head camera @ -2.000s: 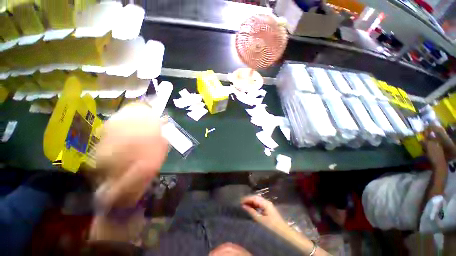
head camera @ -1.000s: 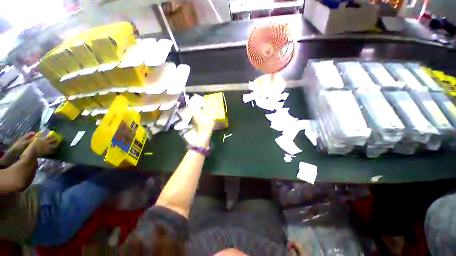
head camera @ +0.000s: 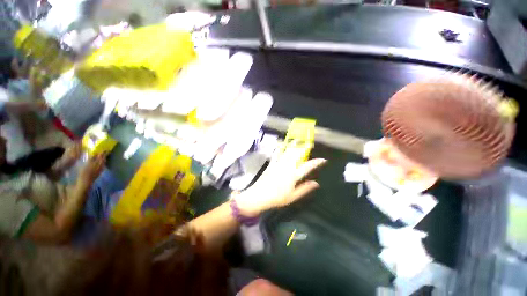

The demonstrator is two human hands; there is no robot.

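The picture is blurred. My left hand [head camera: 277, 185], with a purple band at the wrist, reaches over the bench with its fingers apart. A small yellow box [head camera: 301, 132] stands just beyond it, partly hidden by the hand. I see nothing held, but the far fingers are smeared. An opened yellow retail box [head camera: 138, 188] with its flap up lies left of my forearm. A pale flat item [head camera: 253, 238] lies below my wrist. My right hand is out of the picture.
Rows of open box blanks [head camera: 179, 107] stand at the left. A pink-brown fan [head camera: 448, 124] and loose white papers [head camera: 401, 245] are at the right. A yellow strip [head camera: 292, 237] lies on the bench. Another person's hand [head camera: 92, 165] holds a yellow box at the far left.
The view has swung left and closer, so the fan and papers sit further right and larger. The clear tray stack is mostly out of the picture. My left hand's fingers now show apart.
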